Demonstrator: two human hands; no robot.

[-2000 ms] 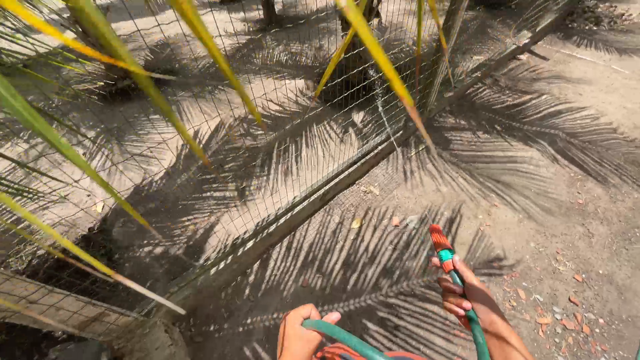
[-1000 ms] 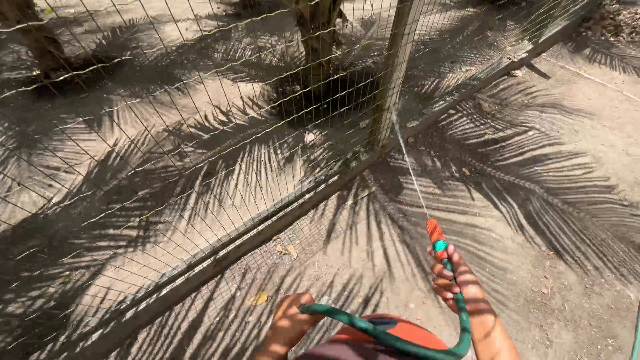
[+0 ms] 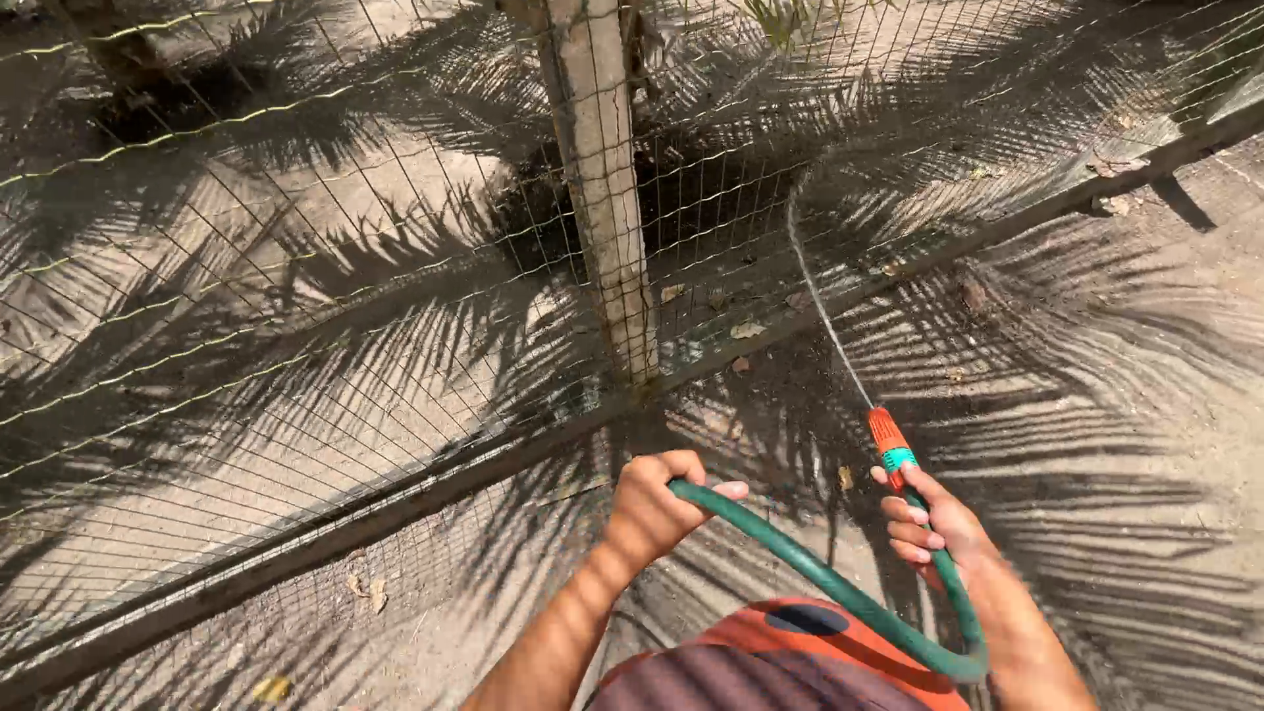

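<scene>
My right hand (image 3: pixel 928 528) grips a green garden hose (image 3: pixel 839 591) just behind its orange hose nozzle (image 3: pixel 887 434), which has a turquoise ring. A thin water jet (image 3: pixel 825 311) leaves the nozzle and passes up and to the left through the wire mesh fence. My left hand (image 3: pixel 657 504) is closed around another part of the same hose, left of the right hand. Between the hands the hose sags in a loop in front of my orange and dark clothing.
A wire mesh fence (image 3: pixel 326 365) crosses the view, with an upright post (image 3: pixel 604 197) and a low concrete curb (image 3: pixel 533 449). Behind it, dark soil lies around plant trunks. Palm frond shadows and dry leaves (image 3: pixel 373 592) cover sandy ground on the near side.
Water now streams clearly from the nozzle; two seconds ago no clear jet showed. The palm leaves that hung close in front are out of view. The view has shifted along the fence.
</scene>
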